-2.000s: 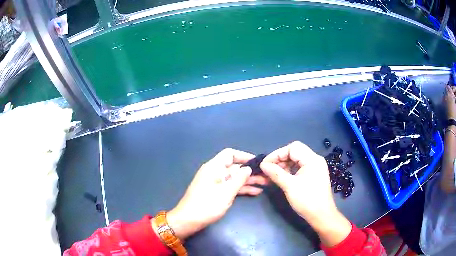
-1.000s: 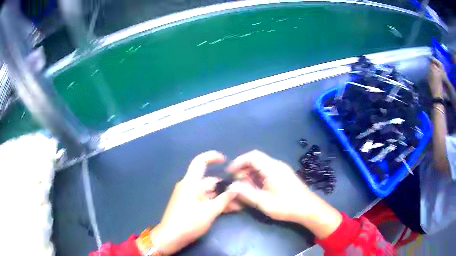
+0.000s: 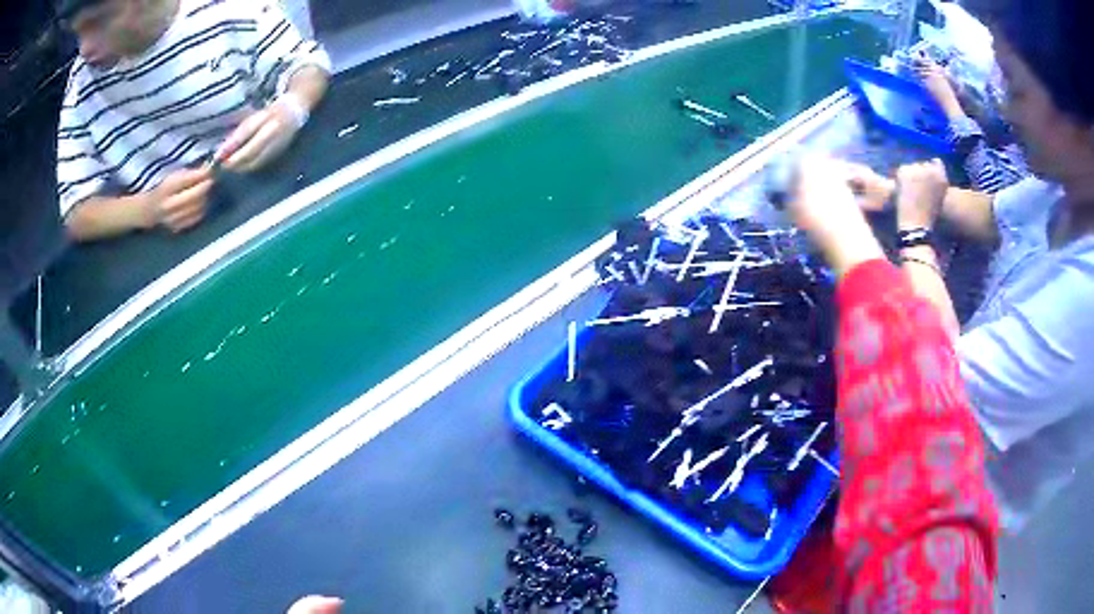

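My right hand (image 3: 828, 210) is stretched out over the far right end of the blue basket (image 3: 648, 510). It is blurred, and whether it holds anything cannot be told. The basket is heaped with black parts (image 3: 684, 348) with thin white sticks. Of my left hand (image 3: 316, 606) only a fingertip shows, cut off by the bottom edge. A loose pile of small shiny black round parts (image 3: 558, 576) lies on the grey bench, to the left of the basket.
A green conveyor belt (image 3: 360, 264) in a pale metal frame runs beyond the bench. A person in a striped shirt (image 3: 180, 96) sits across it. Another person in a pale shirt (image 3: 1032, 348) is close at right, hands near mine. A second blue tray (image 3: 894, 114) is at the far right.
The view has turned right. My hands have parted: the right reached out past the basket, and the left is nearly out of view. The black piece between them is no longer seen.
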